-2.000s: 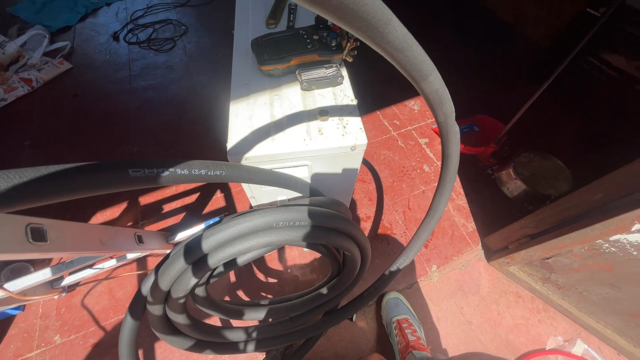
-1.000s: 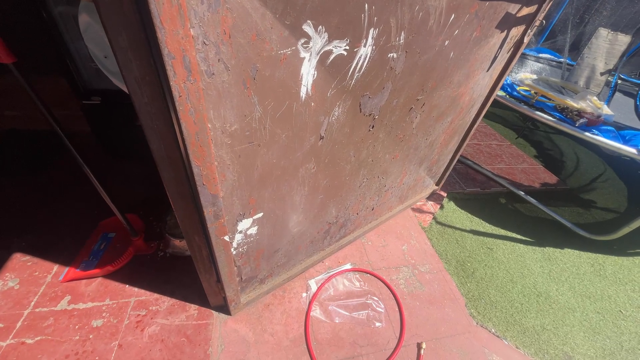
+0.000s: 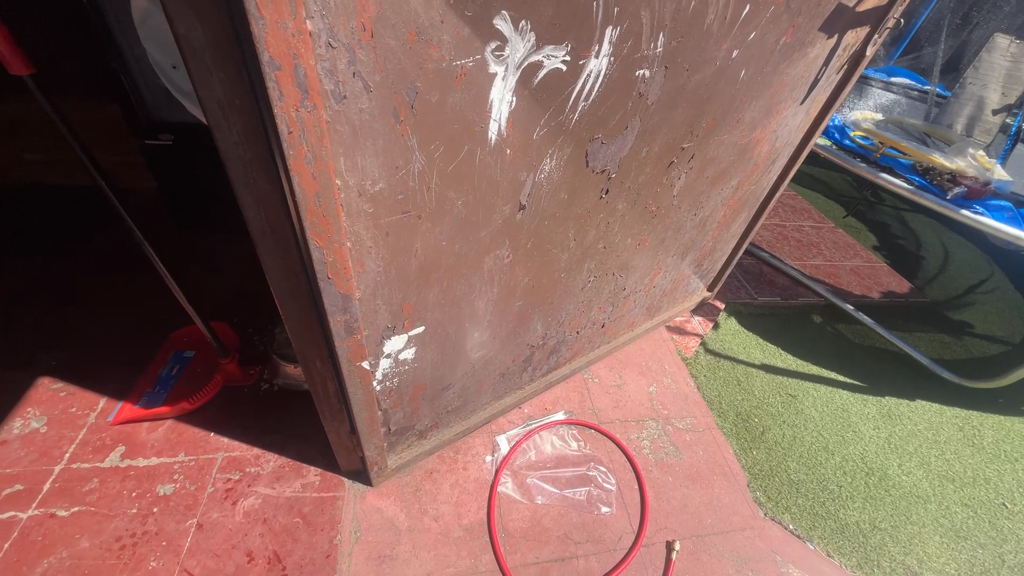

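Note:
Neither my left hand nor my right hand is in the head view. A red hose (image 3: 641,480) lies in a loop on the red floor at the lower middle, and a brass-coloured fitting (image 3: 674,547) shows on a hose end at the bottom edge. Within and partly beneath the loop is a clear plastic bag (image 3: 560,468). Behind them stands a brown metal door (image 3: 496,240) with peeling paint and white smears.
A red long-handled dustpan (image 3: 172,380) rests on the floor at left. Artificial grass (image 3: 848,448) covers the ground at right. Above it, a trampoline's metal frame (image 3: 920,188) carries blue material and plastic-wrapped things.
The view has swung far to the right, away from the coiled insulated pipe and white cabinet of the earliest frame. Since the later earlier frame, nothing has plainly moved.

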